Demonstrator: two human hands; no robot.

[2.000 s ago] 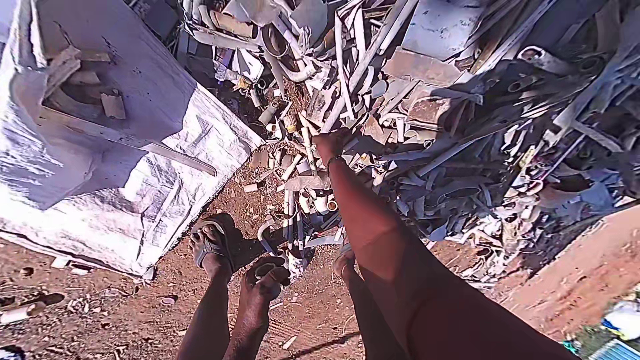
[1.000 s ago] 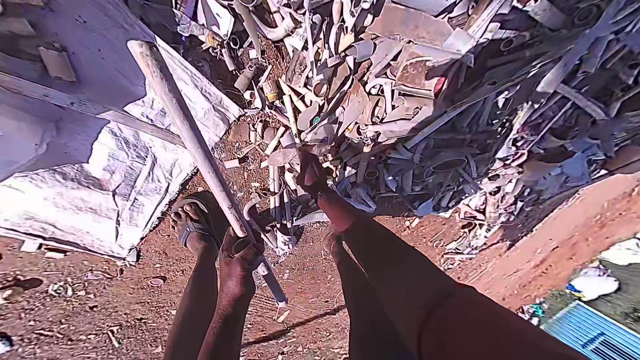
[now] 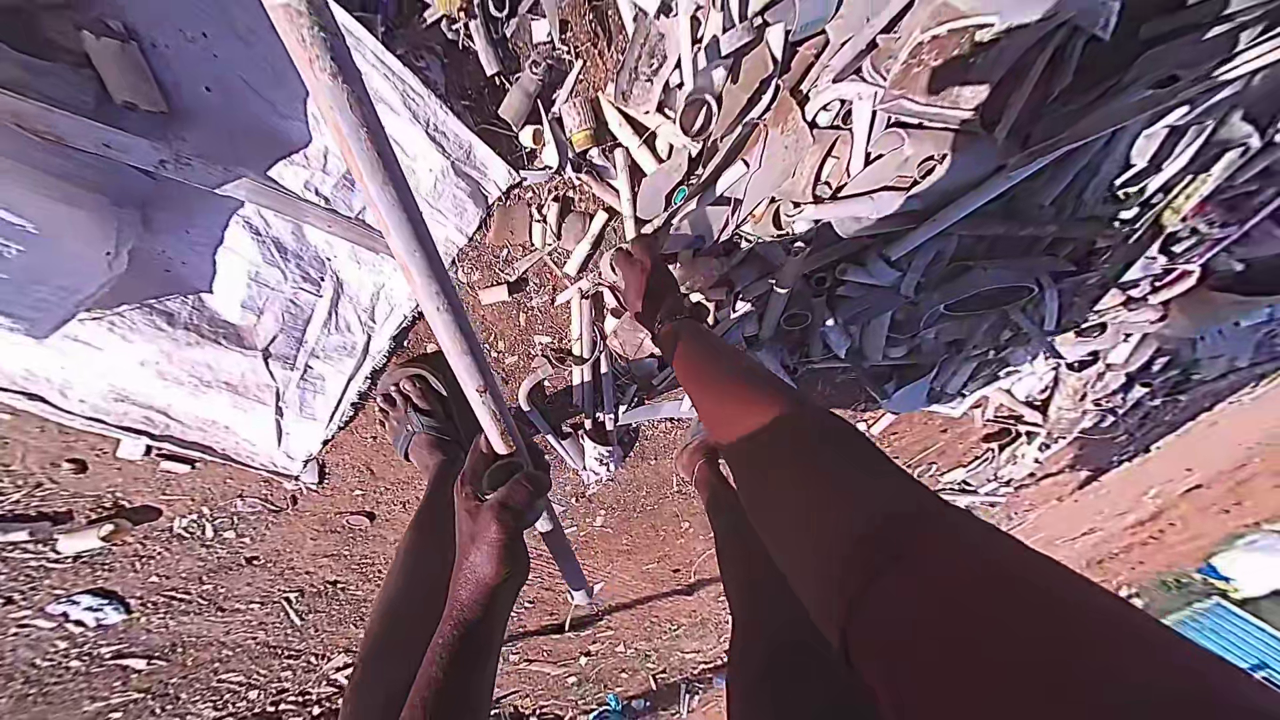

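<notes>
My left hand [image 3: 503, 488] is closed round a long, pale, dirty pipe [image 3: 400, 220], which slants from the upper left down to the ground between my feet. A short ring-like pipe end seems to be in the same fist. My right hand [image 3: 630, 275] reaches to the near edge of a heap of scrap pipes [image 3: 870, 170]; its fingers are at a thin pale pipe [image 3: 625, 190], and whether they grip it is unclear. Below that hand, several thin pipes [image 3: 582, 350] lie on the soil near a whitish pipe fitting [image 3: 601, 455].
A white woven sheet [image 3: 190, 370] with a long flat strip [image 3: 300, 212] and a short pipe piece [image 3: 124, 68] lies at the left. My sandalled foot [image 3: 415, 405] stands beside it. Small debris covers the brown soil. A blue ribbed panel [image 3: 1230, 635] shows at the lower right.
Two seconds ago my left hand held no long pipe; one second ago and now it does. My right hand stays at the heap's near edge.
</notes>
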